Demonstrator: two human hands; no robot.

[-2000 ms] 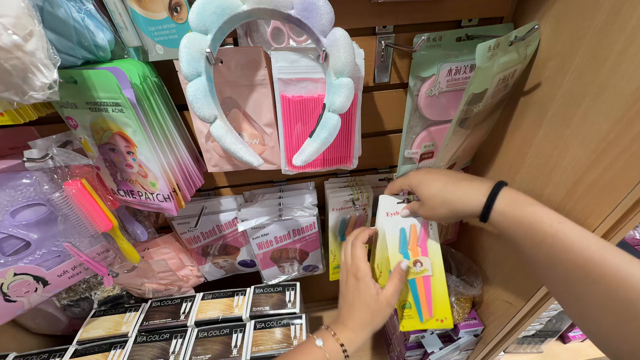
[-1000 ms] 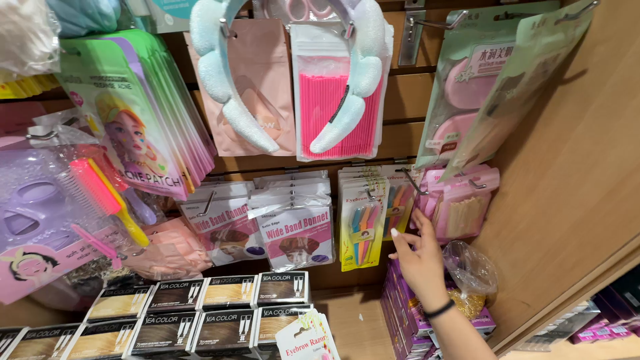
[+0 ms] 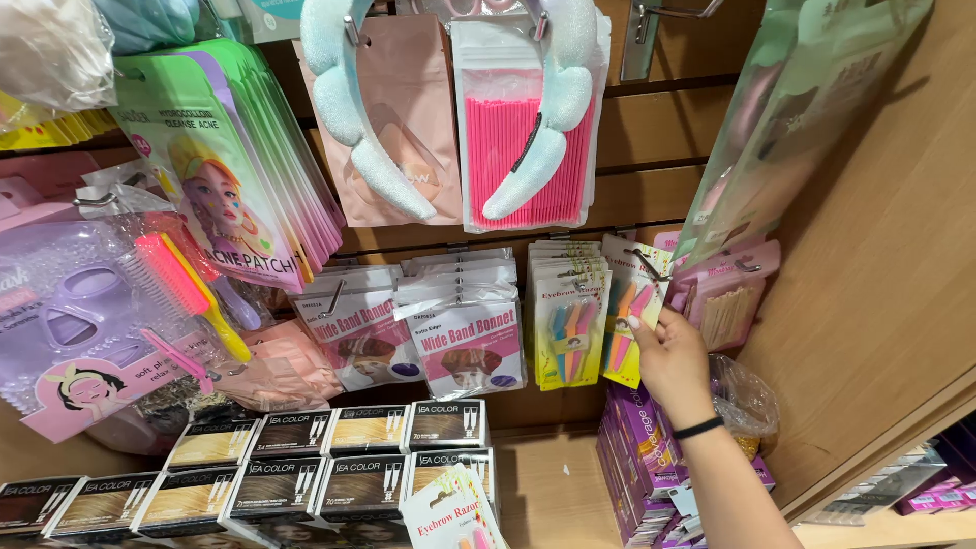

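Observation:
My right hand (image 3: 671,358), with a black band at the wrist, pinches the lower right edge of a carded eyebrow razor pack (image 3: 631,305) that hangs on a metal hook. Left of it, a stack of like eyebrow razor packs (image 3: 570,328) hangs on the wall. More such cards (image 3: 450,507) show at the bottom edge, in front of the hair colour boxes; what holds them is out of view. My left hand is not in the frame. Pink packs of wooden sticks (image 3: 728,305) hang just right of my right hand.
Wide band bonnet packs (image 3: 465,343) hang left of the razor packs. Hair colour boxes (image 3: 362,488) stand in rows below. Purple boxes (image 3: 629,457) and a clear bag (image 3: 743,404) are under my right forearm. Green packs (image 3: 785,122) hang beside the wooden side panel (image 3: 862,229).
Two seconds ago both my hands were at an eyebrow razor card by the hooks; my left hand has since left view. My right hand, fingers apart a second ago, now pinches a hanging pack.

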